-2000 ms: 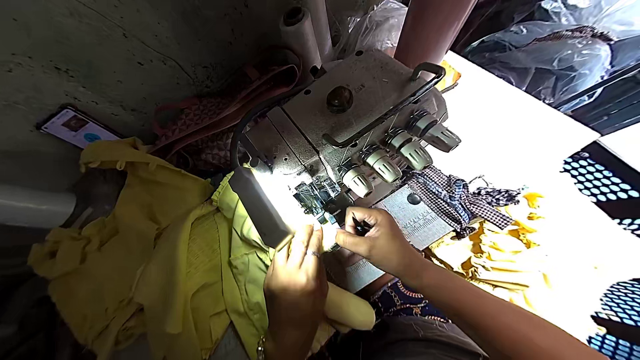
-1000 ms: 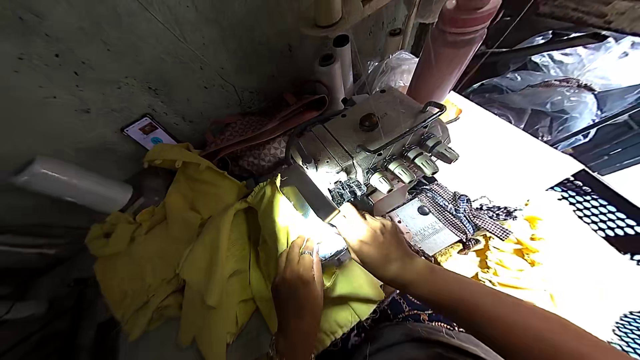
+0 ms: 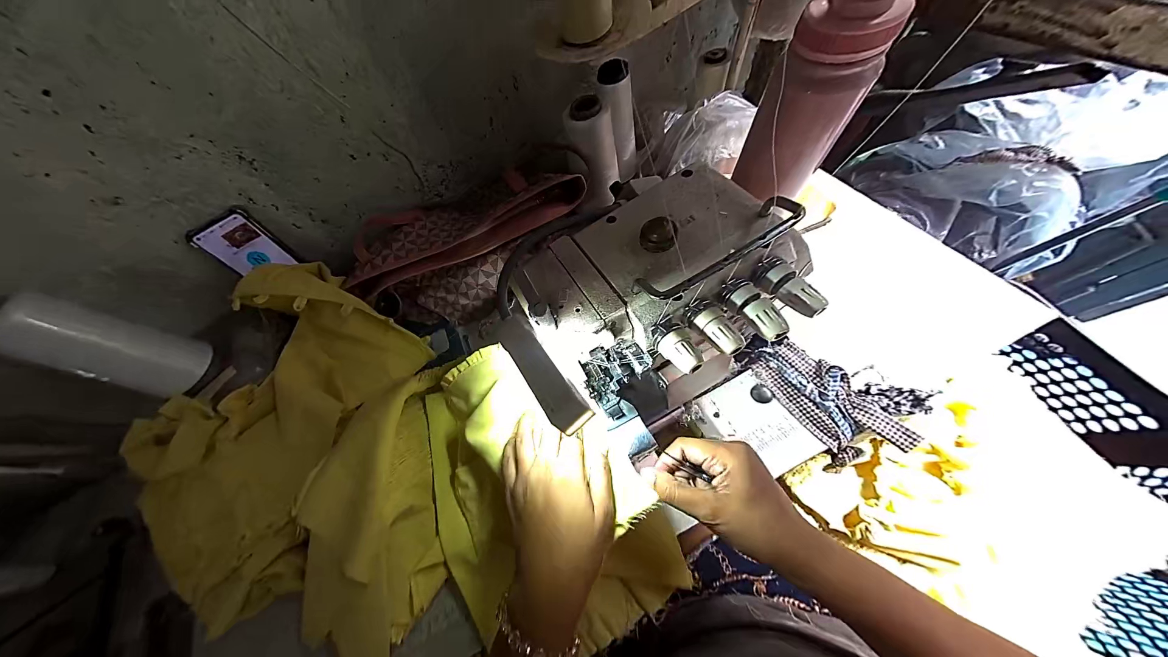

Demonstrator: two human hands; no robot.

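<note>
An overlock sewing machine (image 3: 666, 246) stands on the white table, its lamp lighting the needle area. My left hand (image 3: 561, 493) lies flat on the yellow fabric (image 3: 365, 493), just in front of the lamp housing; its fingertips are washed out by glare. To its right, my right hand (image 3: 716, 484) is curled around a thin dark tool, perhaps tweezers or a snipper, with thumb and forefinger beside the fabric's frayed edge. The fabric spreads leftward from the machine in folds. Tension dials (image 3: 759, 310) line the machine's front.
Knotted checked cloth strips (image 3: 830, 397) hang at the machine's right, above yellow scraps (image 3: 912, 493). Behind stand thread cones (image 3: 593, 146) and a pink bottle (image 3: 812, 100). A patterned bag (image 3: 456, 265) and a phone (image 3: 242, 242) lie by the wall; a white roll (image 3: 100, 342) is at left.
Both hands were close together near the needle area two seconds ago. My right hand has since drawn back toward me, off the fabric's lit part. The view has shifted.
</note>
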